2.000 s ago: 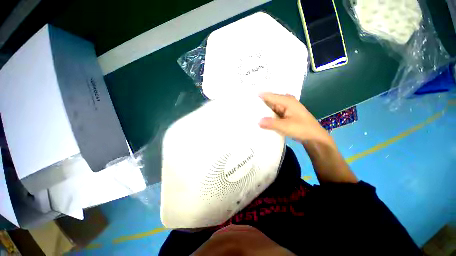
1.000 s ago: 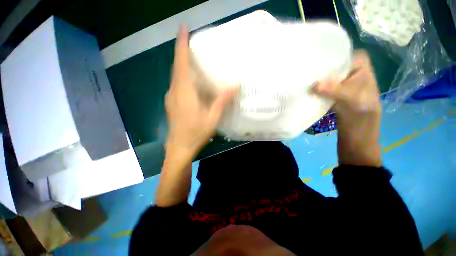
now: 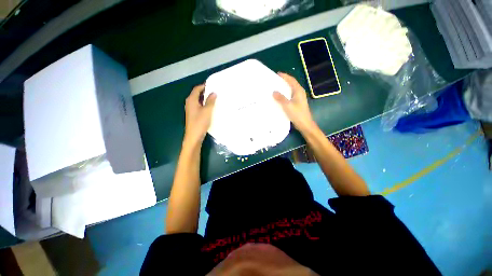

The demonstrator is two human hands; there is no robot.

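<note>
A white many-sided unit [image 3: 248, 110] lies over the dark green bench in front of me, smooth face up, with faint grey printing and small dark marks near its near edge. My left hand [image 3: 199, 113] grips its left edge, thumb on top. My right hand [image 3: 294, 105] grips its right edge, thumb on top. My fingers under the edges are hidden. Some clear plastic and tiny white specks show along the unit's near edge. Whether another unit lies underneath is hidden.
White cartons [image 3: 62, 113] stand at left, one with open flaps. A smartphone [image 3: 319, 67] lies right of the unit. A bagged cream unit [image 3: 375, 40] lies further right, beside stacked grey-white trays [image 3: 464, 32]. Another bagged unit [image 3: 251, 6] is behind the pale rail [image 3: 172, 62].
The unit held in both hands has moved down and left from its blurred, raised position. Two seconds ago only my right hand was visible on it. The view has shifted, showing more bench at the back.
</note>
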